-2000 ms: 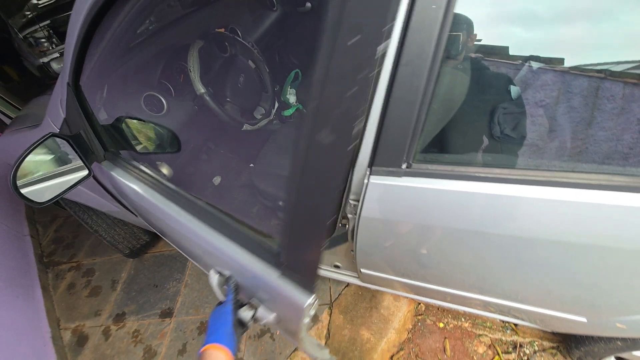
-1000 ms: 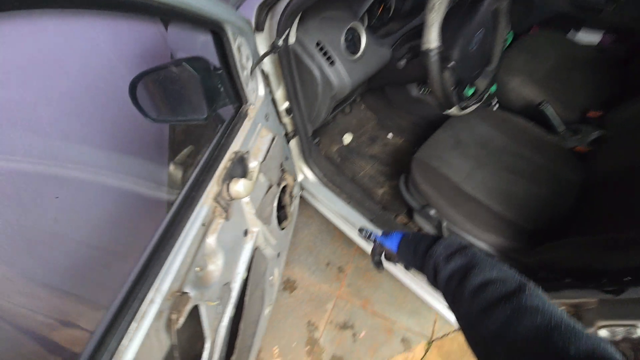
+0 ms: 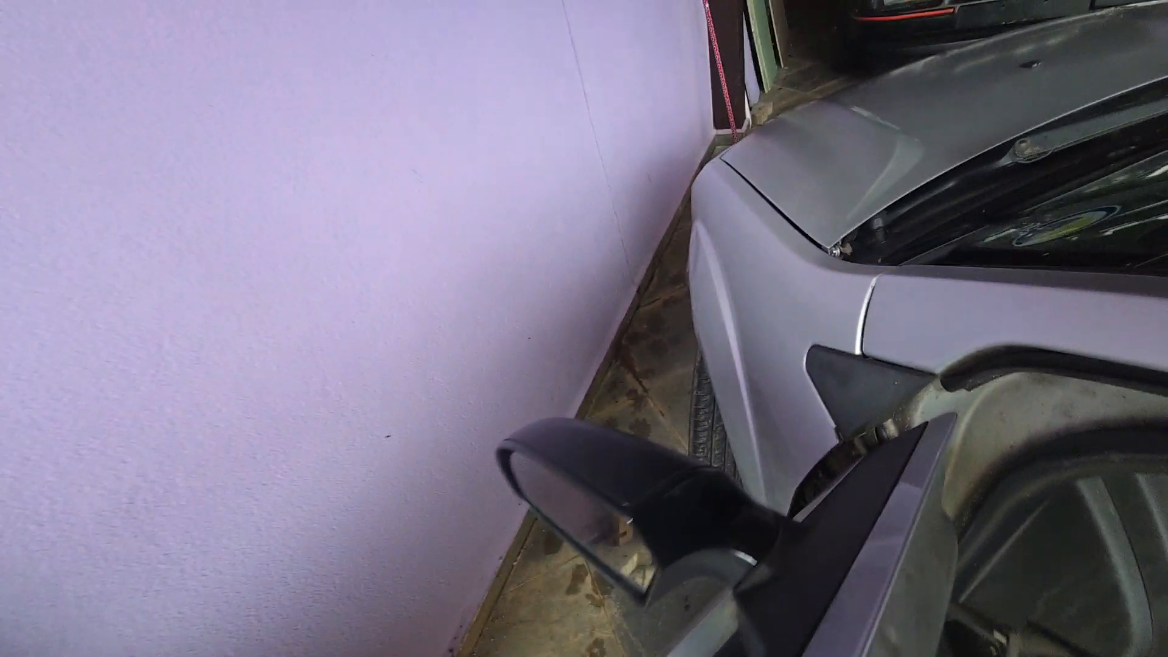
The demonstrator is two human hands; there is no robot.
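Note:
Neither my left hand nor my right hand shows in the head view now. A silver car fills the right side, its front door (image 3: 881,584) standing open at the bottom. The door's black side mirror (image 3: 630,493) juts out toward the wall. Behind the door lie the front fender (image 3: 776,301) and the hood (image 3: 849,164), with the windshield wiper arm (image 3: 1095,132) at the hood's rear edge. Part of the front tire (image 3: 712,420) shows below the fender.
A pale purple wall (image 3: 319,274) runs along the left, near the mirror. Between wall and car lies a narrow strip of stained tile floor (image 3: 648,347). A red cord (image 3: 721,68) hangs at the wall's far end. Part of another vehicle (image 3: 912,27) is at the top.
The car door has swung open since the oldest frame. A blue-gloved hand at the door, later by the sill, has left the view. The view has swung to the wall and the car's front.

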